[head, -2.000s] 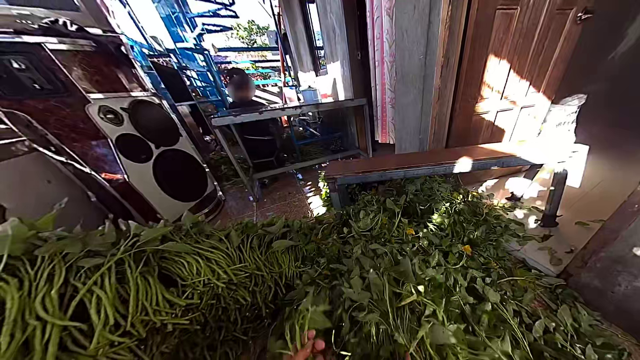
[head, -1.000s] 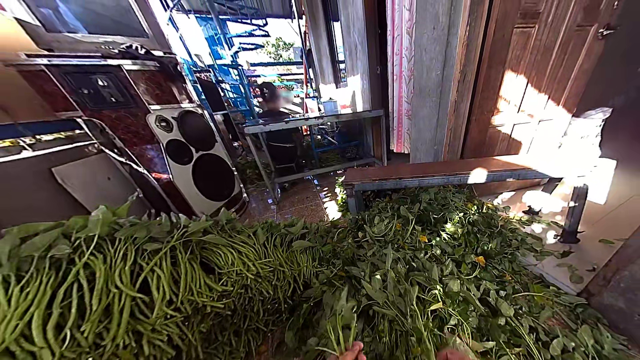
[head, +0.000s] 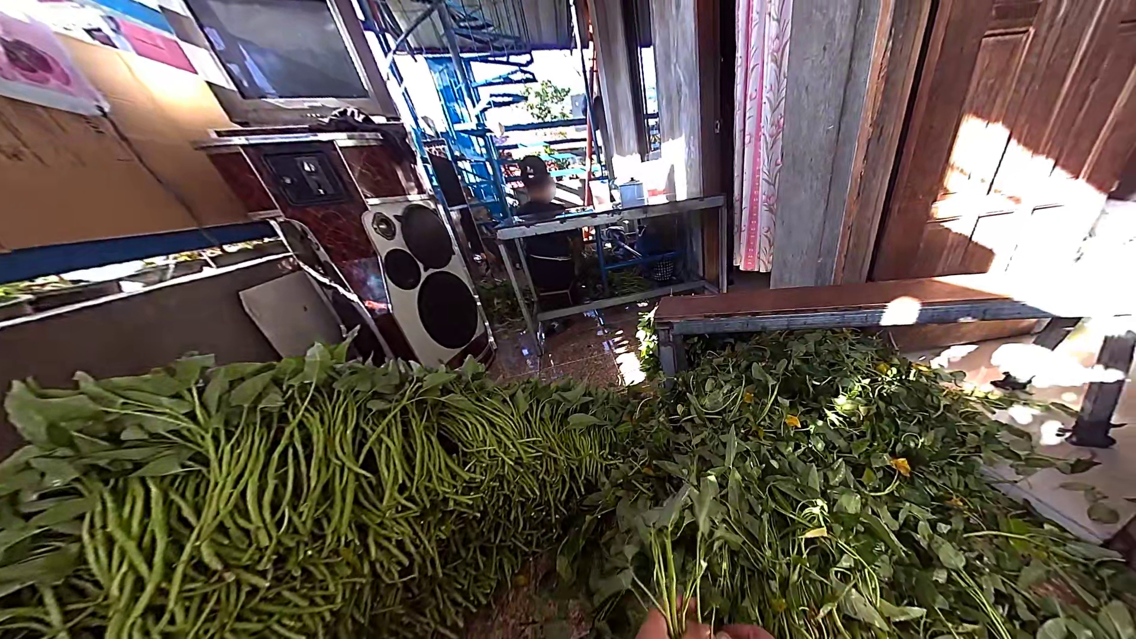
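My left hand (head: 658,625) is at the bottom edge, its fingers shut around a few leafy green stems (head: 670,568) that stand upright. Close beside it on the right show fingertips of my right hand (head: 744,632); most of that hand is cut off by the frame, so its grip is unclear. A loose heap of leafy green stalks (head: 825,497), with a few yellowed leaves, spreads around and beyond the hands. To the left lies a thick, layered row of greens (head: 302,479) with long, slender green stems or pods hanging toward me.
A brown-topped bench (head: 825,302) stands behind the heap, near a wooden door (head: 1003,142). Farther back are a white-fronted loudspeaker (head: 426,275), a metal-framed table (head: 612,216), a seated person (head: 541,231) in a dark cap and a blue spiral staircase (head: 470,115). A pink patterned curtain (head: 759,133) hangs beside a post.
My right hand has come in from the right to beside my left hand, which still holds stems. The view has swung somewhat left.
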